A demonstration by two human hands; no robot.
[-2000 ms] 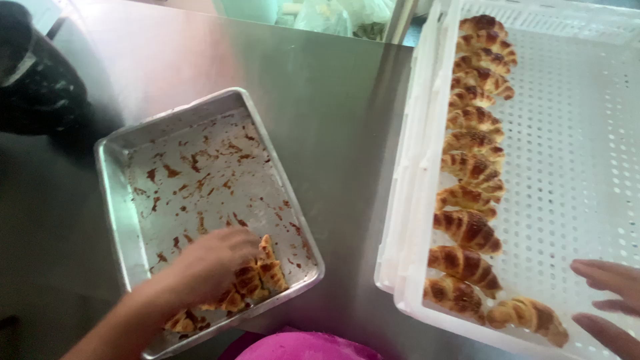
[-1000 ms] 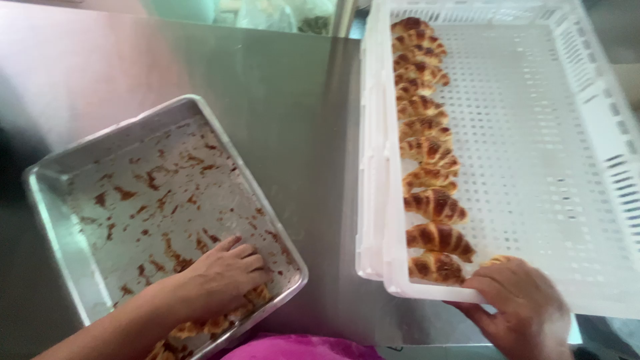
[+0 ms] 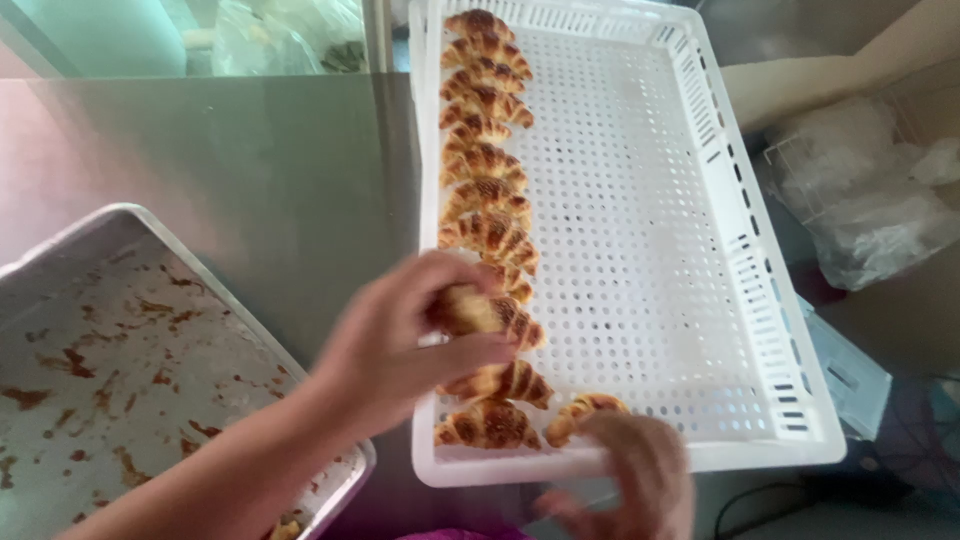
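Note:
My left hand (image 3: 420,330), blurred, holds a croissant (image 3: 469,309) above the left column of croissants in a white perforated plastic crate (image 3: 615,225). Browned croissants (image 3: 487,165) line the crate's left wall from top to bottom. Near the bottom wall, my right hand (image 3: 637,465) is at a single croissant (image 3: 581,412) that sits right of the column; its fingertips overlap the pastry, and blur hides whether they grip it. A metal baking tray (image 3: 255,330) with brown baked-on residue lies at the lower left, with part of a croissant (image 3: 286,528) at its bottom edge.
The metal table (image 3: 315,172) extends between tray and crate. Clear plastic bags (image 3: 862,195) are at the right, and another plastic bag (image 3: 262,37) shows at the top. Below the bags are a pale blue box (image 3: 847,375) and dark cables (image 3: 757,487).
My left hand has gone from the baking tray to the crate, now with a croissant in it. My right hand stays by the crate's bottom wall. The view has shifted right.

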